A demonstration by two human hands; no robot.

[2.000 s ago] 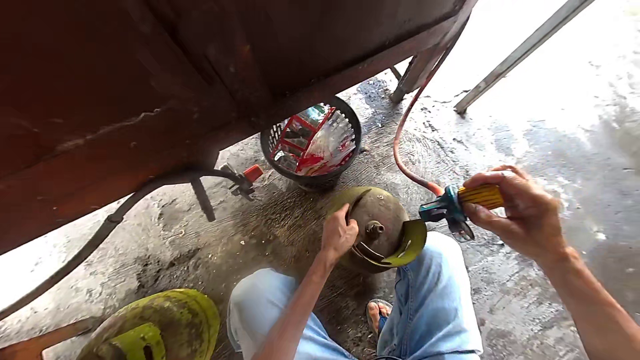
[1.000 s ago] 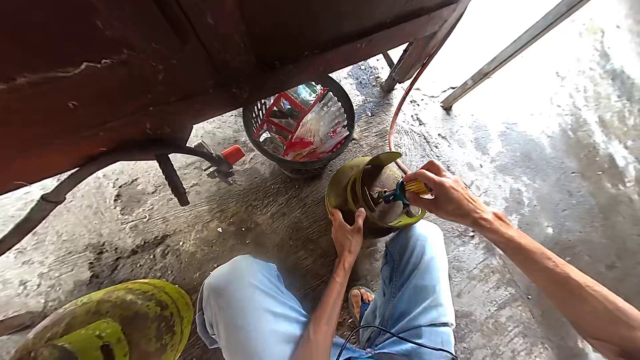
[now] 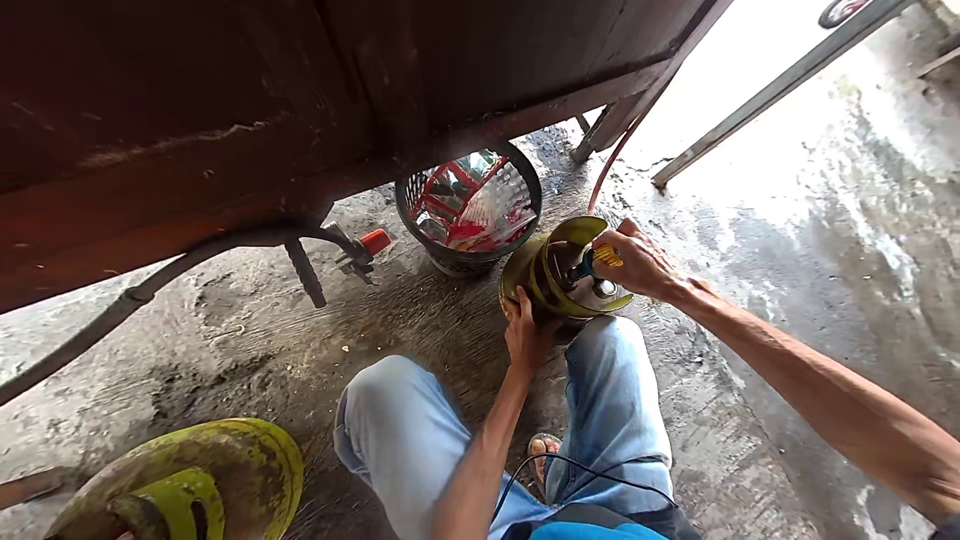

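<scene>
A worn yellow-green gas cylinder (image 3: 525, 266) stands tilted in front of my right knee, its collar (image 3: 580, 229) facing right. My left hand (image 3: 528, 330) rests against the lower side of the cylinder and steadies it. My right hand (image 3: 639, 261) reaches in at the collar, closed around the yellow and blue gas regulator (image 3: 583, 265), which sits at the cylinder's valve area. Whether the regulator is locked on the valve cannot be told. The orange hose (image 3: 611, 166) runs from behind the collar up under the wooden cabinet.
A dark wooden cabinet (image 3: 225, 142) overhangs from above. Beneath its edge stands a black basket (image 3: 530, 176) of plastic waste. A second regulator with a red knob (image 3: 375, 241) hangs on a black hose at left. Another cylinder (image 3: 247, 465) is at lower left; a metal post (image 3: 772, 97) slants at right.
My right hand has brought the regulator from the right of the cylinder into its collar. The cylinder now leans with its collar to the right, and my left hand has moved from its top to its side.
</scene>
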